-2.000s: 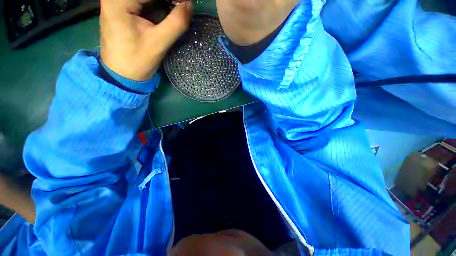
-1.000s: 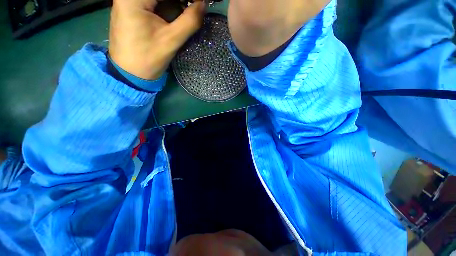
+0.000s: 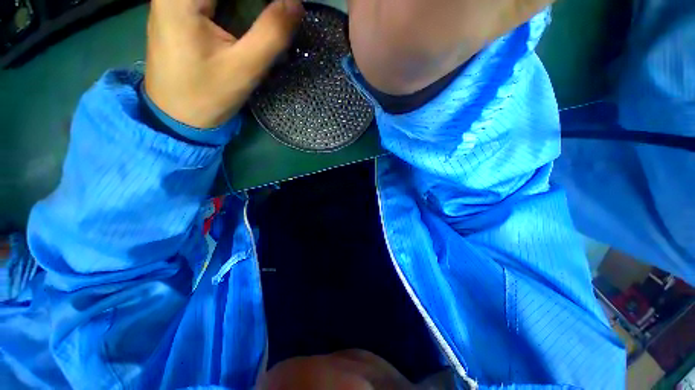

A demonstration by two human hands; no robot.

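Note:
My left hand [image 3: 202,65] is at the upper left, its fingertips cut off by the top edge. A dark, blurred shape shows between its thumb and fingers; I cannot tell what it is. My right hand [image 3: 415,46] is blurred; only its wrist and heel show, and its fingers are out of the picture. Anything it holds is hidden. A round dish [image 3: 312,110] with a grey, sparkling, grainy surface lies between my hands, near the bench edge. My left thumb overlaps its upper left side.
The green bench top [image 3: 53,107] ends just below the dish. Part of a black tray [image 3: 57,27] shows at the upper left. A black cable [image 3: 625,137] crosses at the right beside another person's blue sleeve [image 3: 655,84]. Blurred items lie beyond the bench at the lower right.
My left hand has moved a little left from a second ago. My right wrist has shifted slightly right. The other person's sleeve at the right has moved.

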